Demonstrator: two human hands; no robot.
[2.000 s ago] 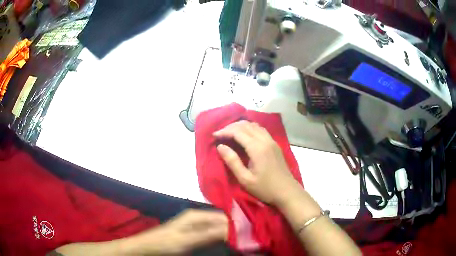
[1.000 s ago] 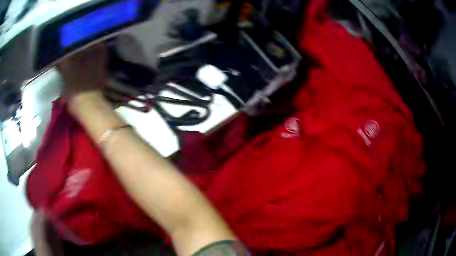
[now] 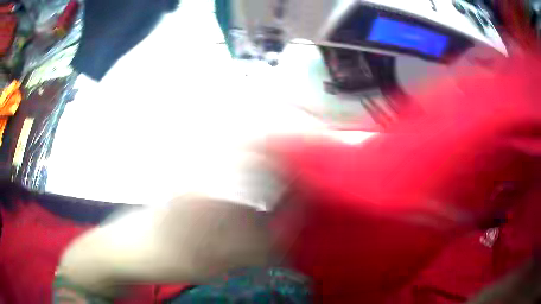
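A large spread of red cloth [image 3: 379, 184], strongly blurred, covers the right half of the view in front of the sewing machine. My left hand [image 3: 264, 178] is blurred at the cloth's left edge over the white table; whether its fingers grip the cloth cannot be told. My left forearm crosses the lower left. A blurred patch of skin shows at the bottom right corner, likely my right arm; my right hand itself does not show. A small white emblem [image 3: 490, 237] shows on red cloth at the lower right.
The sewing machine head with its blue display [image 3: 409, 37] is at the top right. Dark-handled tools [image 3: 379, 110] lie below it. A dark cloth [image 3: 115, 35] is at the far left of the white table [image 3: 142, 136], with an orange cloth [image 3: 9, 100] beyond.
The view has swung back from the red heap at the right to the table. Red cloth now stretches over the machine's right side. My right hand has gone out of sight.
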